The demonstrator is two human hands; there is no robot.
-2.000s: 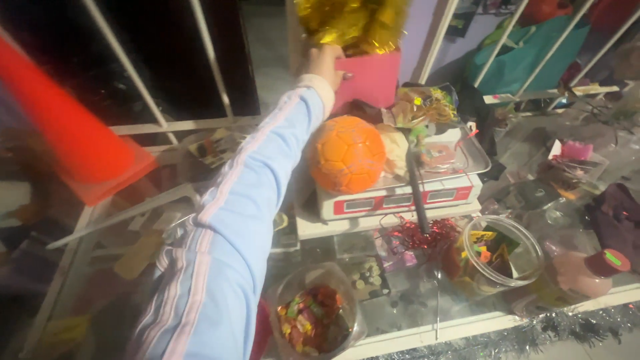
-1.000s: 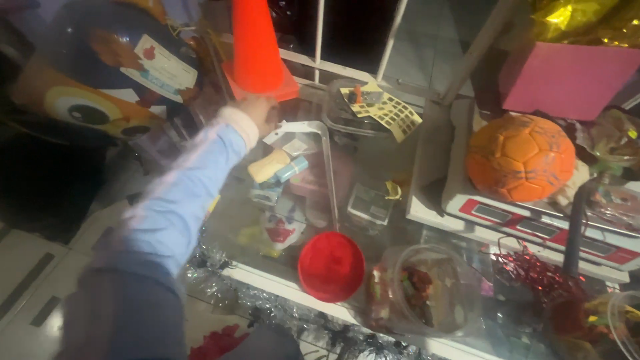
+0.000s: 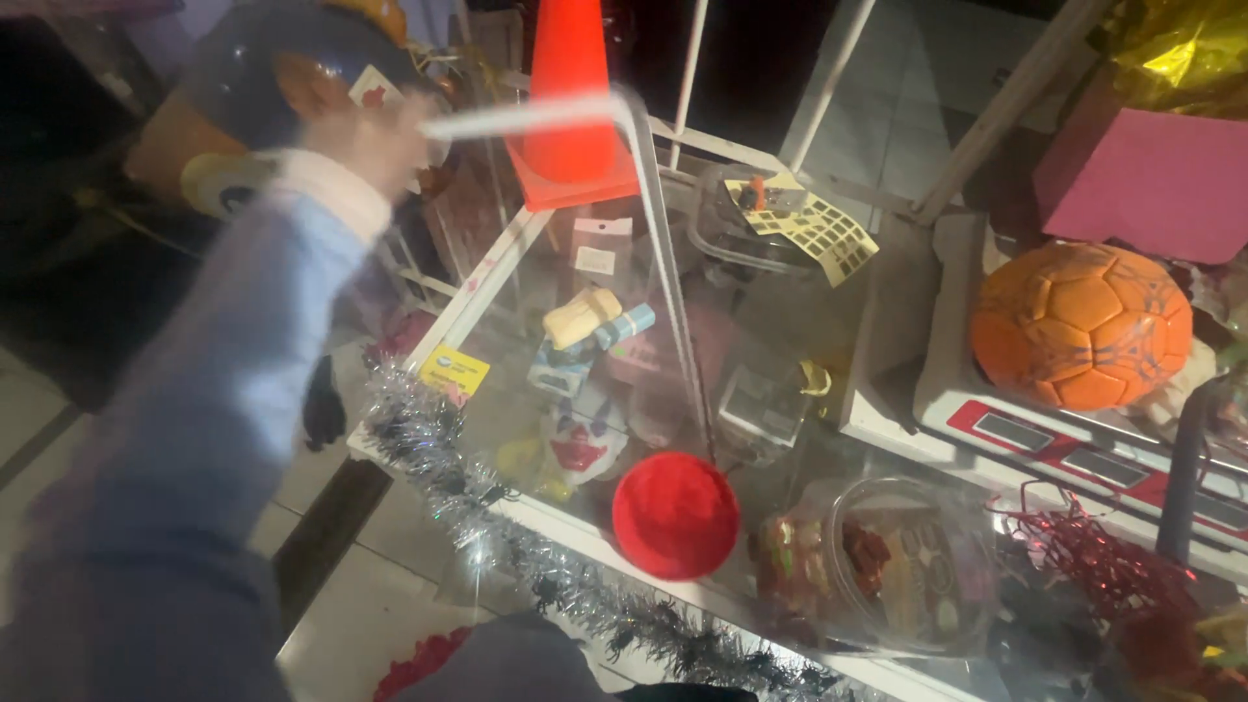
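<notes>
My left hand (image 3: 375, 146), blurred, reaches in from the left in a light blue sleeve. Its fingers are closed around the end of a pale bent metal bar (image 3: 668, 263). That bar crosses in front of an orange traffic cone (image 3: 570, 107), bends, and runs down to a red round cup or bowl (image 3: 676, 517) at the near edge of the glass counter (image 3: 487, 283). Small packets, among them a beige bundle (image 3: 582, 318) and a blue roll (image 3: 625, 327), lie near the bar, with a clown mask (image 3: 582, 439) beside them. My right hand is not in view.
An orange ball (image 3: 1082, 327) sits on a white-and-red scale (image 3: 1014, 429) at the right, near a pink box (image 3: 1141, 185). A clear tub (image 3: 907, 565) stands near the front edge. Silver tinsel (image 3: 575, 585) lines that edge; white rails (image 3: 687, 88) rise behind.
My left hand has gone from the pink box to the left, past the cone's base. The bar's far end, lying low one second ago, is now raised in front of the cone. The view has swung left.
</notes>
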